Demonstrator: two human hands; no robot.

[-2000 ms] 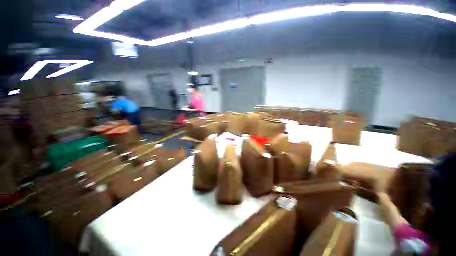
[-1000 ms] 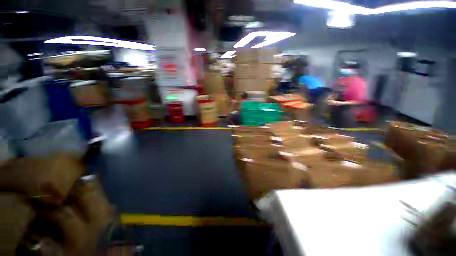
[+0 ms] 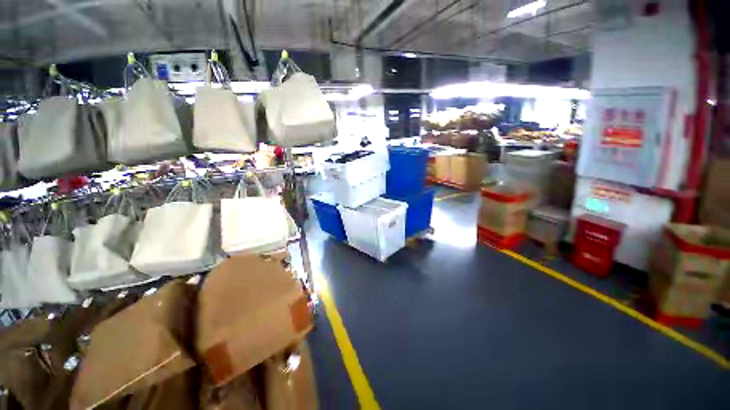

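Note:
Neither of my hands is in the picture. Nearest in front of me at the lower left are brown bags (image 3: 253, 308), heaped and tilted on one another, with small shiny spots on some. Above and behind them is a metal hanging rack (image 3: 298, 240) with two rows of pale grey-beige bags. The upper row has bags such as this one (image 3: 298, 110) hanging by their handles from yellow-topped hooks. The lower row has more pale bags (image 3: 174, 237), also hung by their handles.
White bins (image 3: 375, 228) and blue bins (image 3: 407, 170) are stacked on the floor ahead. Yellow lines (image 3: 344, 336) mark the grey floor. To the right stand cartons with red edges (image 3: 503, 215), a red box (image 3: 596, 243) and a white pillar (image 3: 632, 72).
The view has swung left, away from the white table, its bags and the people. The hanging rack has come into view, and the bins show more fully.

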